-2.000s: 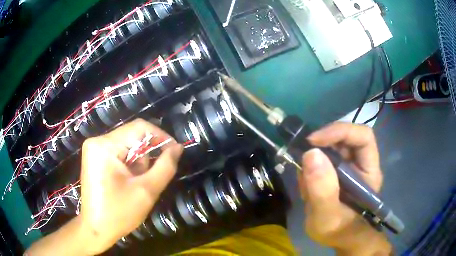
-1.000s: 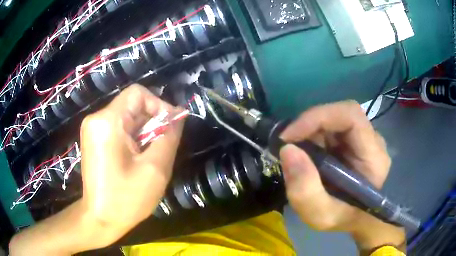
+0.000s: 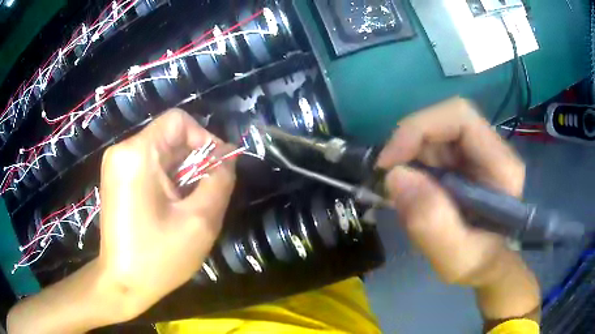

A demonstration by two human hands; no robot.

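My left hand [image 3: 163, 215] holds a bunch of short red and white lead wires [image 3: 197, 163] between thumb and fingers. Red and white wires run from it to the top of a round black component [image 3: 256, 142] in the third row of the black tray [image 3: 287, 269]. My right hand [image 3: 457, 196] is shut on the soldering iron [image 3: 479, 201], partly blurred. The iron's metal tip and the thin bent feed tube [image 3: 306, 172] point left at that component. Exact contact at the terminal cannot be told. Another component [image 3: 306, 112] stands to its right with no wire seen on it.
Wired components [image 3: 212, 64] fill the rows behind. More components [image 3: 297, 244] stand in the front row. A square black dish [image 3: 366, 25] with silvery bits and a pale metal box [image 3: 476, 39] with cables lie on the green mat [image 3: 385, 88]. A dark can [image 3: 573, 122] is at far right.
The iron has moved from the right-hand component to the one by my left hand, then turned flatter. My left hand's wires now reach that component's top. The view has shifted.
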